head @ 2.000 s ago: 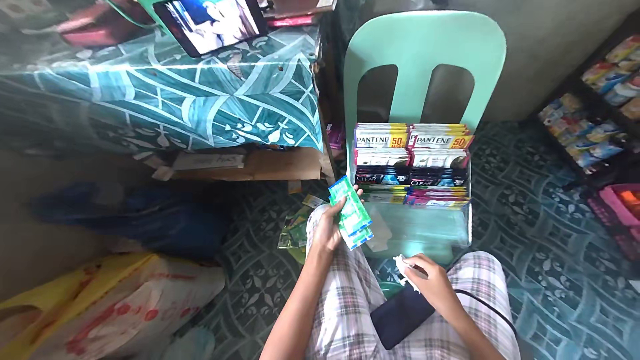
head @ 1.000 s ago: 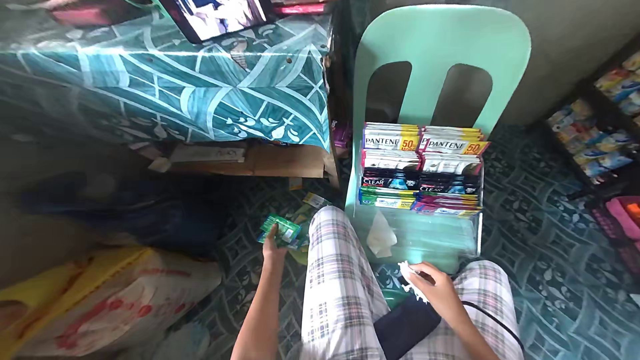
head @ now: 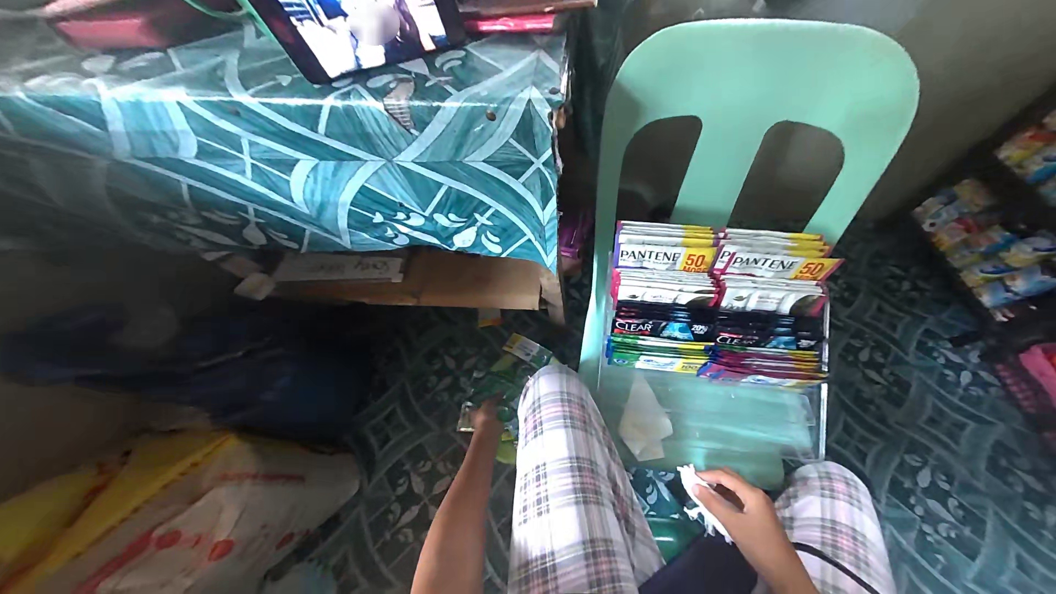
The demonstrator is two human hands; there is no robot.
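Note:
My left hand (head: pixel 488 414) is low beside my left knee, at a clear and green plastic packaging bag (head: pixel 503 371) near the floor; its fingers are mostly hidden. A crumpled white cloth or tissue (head: pixel 701 502) is pinched in my right hand (head: pixel 738 507) above my lap. In front, a clear tray (head: pixel 792 421) on a green plastic chair (head: pixel 759 66) holds rows of Pantene sachets (head: pixel 660 257), Clear sachets (head: pixel 664 328) and green and purple sachets (head: pixel 660 361). A white scrap (head: pixel 645 419) lies at the tray's near left.
A table with a teal patterned cloth (head: pixel 346 181) stands at the left, bearing a tablet (head: pixel 363 33). Below are a cardboard box (head: pixel 470 280) and a yellow and white sack (head: pixel 239 503). Racks of small packets (head: pixel 990 247) stand at the right. A dark object (head: pixel 701 569) lies in my lap.
My left hand, which held green sachets above my lap, has moved left and down beside my knee; the sachets no longer show clearly in it. My right hand still holds the white piece.

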